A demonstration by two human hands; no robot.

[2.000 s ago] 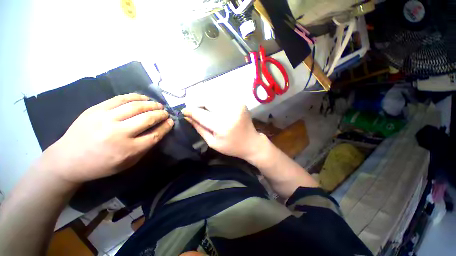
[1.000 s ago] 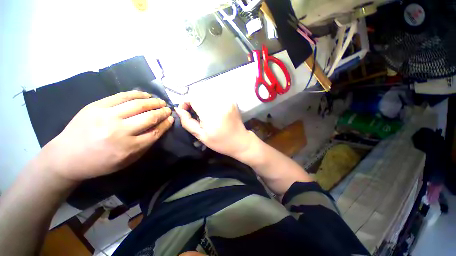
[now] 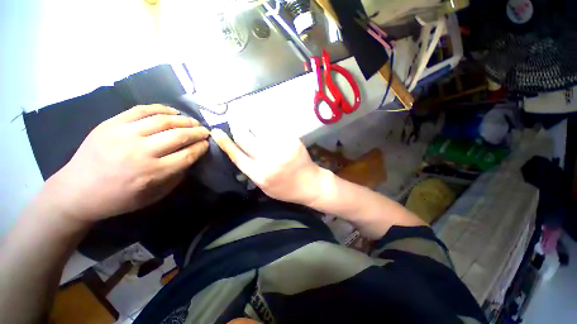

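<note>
A black garment panel [image 3: 73, 130] lies on the white table and runs down over the wearer's lap. My left hand [image 3: 136, 161] lies flat on the panel, its fingertips together at the panel's right edge. My right hand [image 3: 272, 161] is just right of it, with its index finger and thumb at a small dark fold of cloth [image 3: 221, 131] beside the left fingertips. The fingers hide most of the fold, and whether they pinch it is hard to see. A thin pale thread lies on the table just above.
Red-handled scissors [image 3: 336, 95] lie right of the hands on the table's edge. Behind is the grey machine bed [image 3: 272, 66]. A wooden strip [image 3: 397, 88] with a black scrap [image 3: 364, 41] over it sticks out at upper right. A fan [image 3: 531, 60] stands at far right.
My right index finger has straightened toward the left fingertips, and the right hand has flattened. My left hand stays on the panel. The whole view has shifted slightly.
</note>
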